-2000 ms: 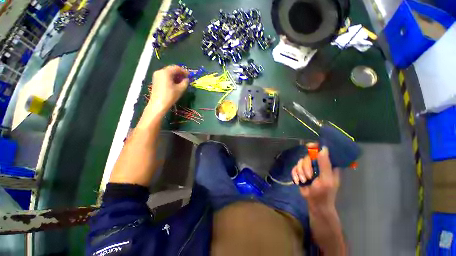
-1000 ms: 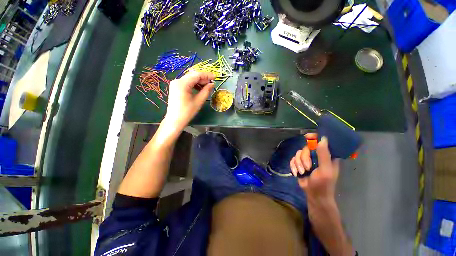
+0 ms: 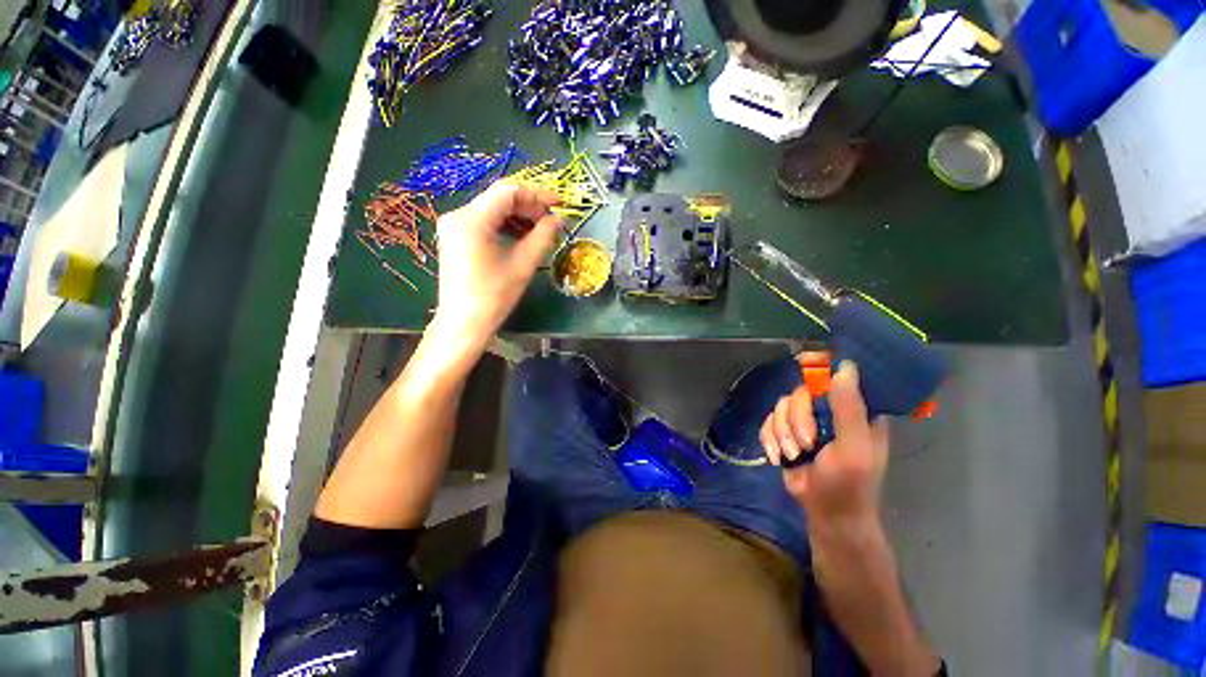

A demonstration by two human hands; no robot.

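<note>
My right hand (image 3: 836, 450) is shut on the soldering gun (image 3: 884, 360), with its dark blue body, orange trigger and thin tip pointing up-left toward the fixture. My left hand (image 3: 484, 258) is at the near edge of the yellow lead wires (image 3: 577, 184), thumb and forefinger close together; whether a wire is between them cannot be told. The dark fixture (image 3: 672, 247) sits near the bench edge with small parts in it. The tin of amber flux (image 3: 582, 267) is between my left hand and the fixture. Blue lead wires (image 3: 456, 168) and red lead wires (image 3: 398, 221) lie left of the yellow ones.
A big heap of components (image 3: 591, 60) and a smaller pile (image 3: 642, 152) lie behind the fixture. Wired components (image 3: 426, 50) are at the far left. A black round hood (image 3: 809, 29), a brown dish (image 3: 816, 169) and a round tin (image 3: 965, 158) are to the right. Blue bins (image 3: 1092, 73) stand beyond.
My left hand has moved right, from the blue wires to the yellow wires, and hardly moved in the last second. The gun has stayed in my right hand, almost in place.
</note>
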